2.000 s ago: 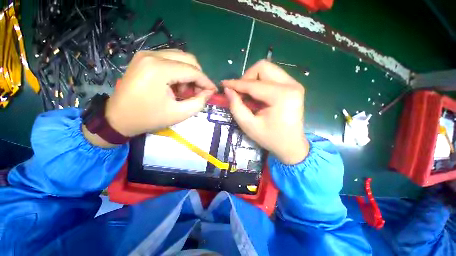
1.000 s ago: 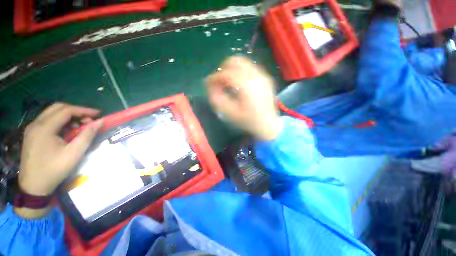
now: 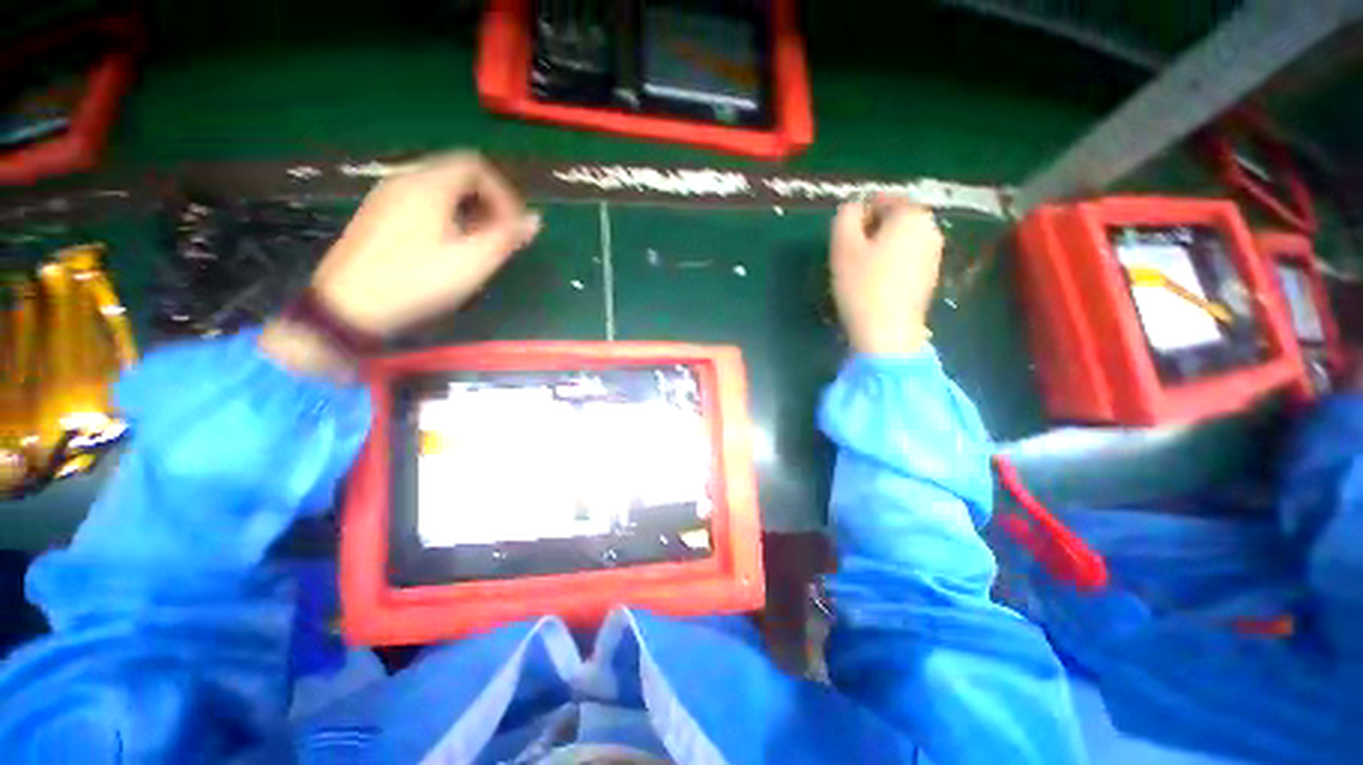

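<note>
The open tablet (image 3: 561, 471) lies in its red foam tray (image 3: 553, 605) at the bench's near edge. Its inside is glaring white, with a dark frame and small yellow patches; fine parts are washed out. My left hand (image 3: 426, 247) is blurred and raised over the bench beyond the tray's far left corner, fingers curled. My right hand (image 3: 888, 269) is beyond and right of the tray, fingers curled near the bench's far edge. Neither hand touches the tablet. Whether either hand holds something small cannot be told.
A dark flex cable pile (image 3: 224, 262) lies left, partly behind my left hand. Golden flex cables (image 3: 68, 359) lie at far left. Another foam tray with a tablet (image 3: 1076, 321) stands right. A tray (image 3: 650, 127) is beyond the bench edge. A red strap (image 3: 1054, 541) lies near my right elbow.
My hands, close together over the tray's far edge two seconds ago, are now wide apart. The view swung right, then back left. My left hand has left the tray's edge.
</note>
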